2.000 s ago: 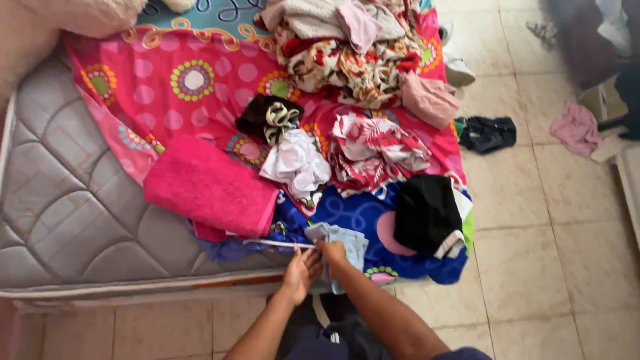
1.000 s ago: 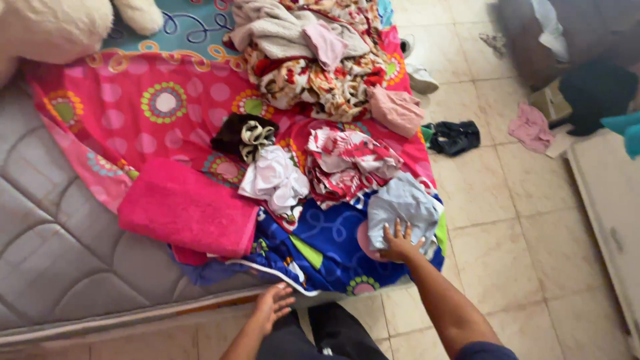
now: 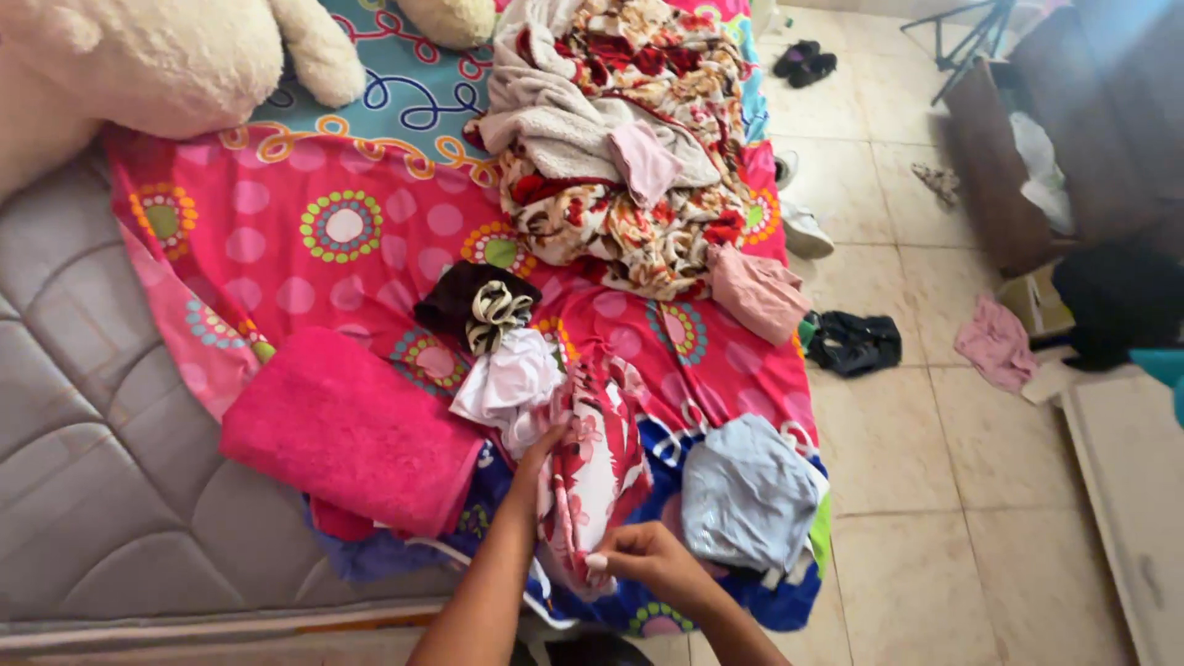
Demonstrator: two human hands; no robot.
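My left hand (image 3: 543, 455) is at the left side of a red and white floral garment (image 3: 592, 453), its fingers partly hidden by the cloth. My right hand (image 3: 643, 561) pinches the garment's lower end between thumb and fingers. To the right lies a light blue folded garment (image 3: 754, 492) on top of a dark one. A white garment (image 3: 513, 384) touches the floral one on the left, with a black garment and a patterned scrunchie (image 3: 498, 316) above it. A bright pink folded towel (image 3: 347, 430) lies farther left.
A floral fleece blanket (image 3: 638, 231) is heaped on the bed's far part, near a large plush toy (image 3: 157, 55). The bare grey mattress (image 3: 102, 398) shows at left. Black clothing (image 3: 856, 342), a pink cloth (image 3: 996, 342) and shoes (image 3: 805, 231) lie on the tiled floor.
My right hand has left the light blue garment and now grips the floral one, which has been drawn toward me from the pile. My left hand has moved up to it.
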